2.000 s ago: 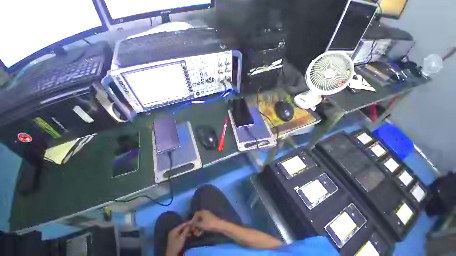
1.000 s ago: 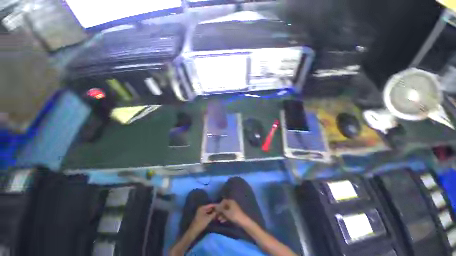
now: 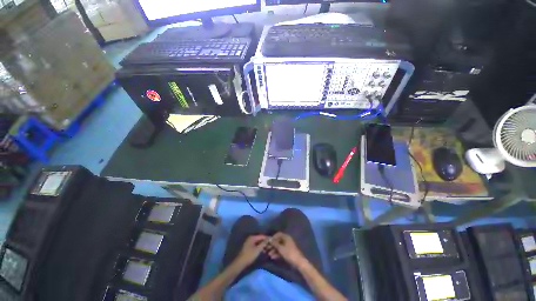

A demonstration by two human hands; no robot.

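My left hand (image 3: pixel 254 246) and my right hand (image 3: pixel 284 247) meet in my lap, fingertips close together; whether something small is between them is too small to tell. On the green bench in front, a purplish smartphone (image 3: pixel 282 139) lies on the left antenna coupler plate (image 3: pixel 292 174) with a cable at its lower end. A dark smartphone (image 3: pixel 379 144) lies on the right plate (image 3: pixel 404 183), also with a cable. Another dark smartphone (image 3: pixel 241 146) lies on the bench left of the plates. A black mouse (image 3: pixel 324 159) and a red pen (image 3: pixel 345 165) lie between the plates.
The radio tester (image 3: pixel 329 86) stands behind the plates, beside a black computer case (image 3: pixel 187 92) with a keyboard (image 3: pixel 189 50) on top. Phone trays (image 3: pixel 178 240) stand at left, others (image 3: pixel 392 258) at right. A second mouse (image 3: pixel 447 163) and a white fan (image 3: pixel 523 136) are at right.
The view has swung left, bringing the left trays and floor into sight and shifting the bench rightward. My hands stay together in my lap. The phones keep their places on the plates and bench.
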